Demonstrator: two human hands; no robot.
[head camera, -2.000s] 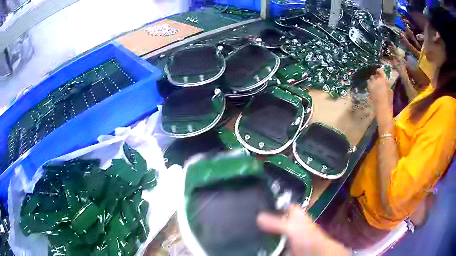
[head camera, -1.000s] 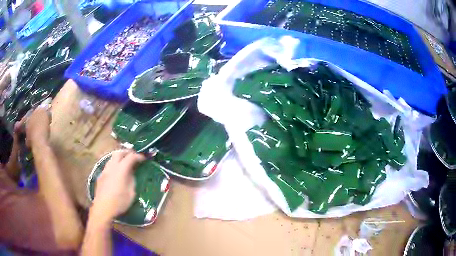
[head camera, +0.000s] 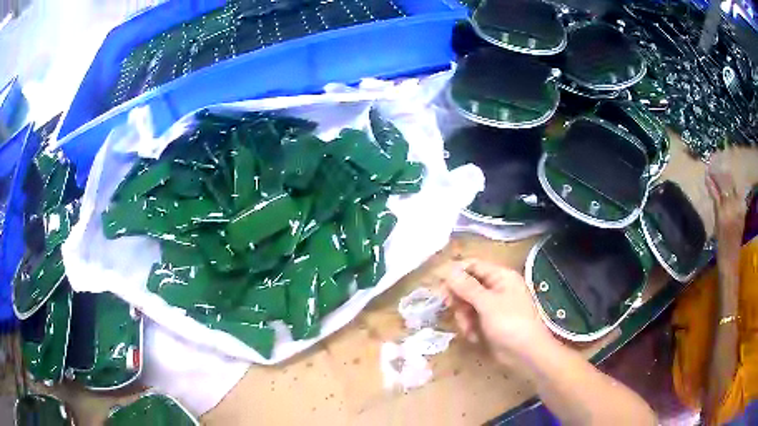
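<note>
My right hand (head camera: 494, 312) is over the board right of centre, fingers bent and thumb and forefinger close together. Whether it pinches something thin is too blurred to tell. Crumpled clear plastic film (head camera: 421, 306) lies beside its fingertips, with more film (head camera: 414, 359) below. Left of it, a heap of glossy green cover plates (head camera: 264, 220) lies in an opened white bag (head camera: 449, 195). A green housing with a pale rim (head camera: 586, 279) lies just right of my hand. My left hand is not in view.
More housings (head camera: 594, 170) lie on the right, others (head camera: 104, 341) at lower left. A large blue bin (head camera: 274, 62) of dark green parts is behind the bag. A coworker in yellow (head camera: 735, 333) is at the right edge, an arm over the bench.
The view swung left and then back right. The housing held up close in the first frame is no longer held there; my right hand is now beside the film.
</note>
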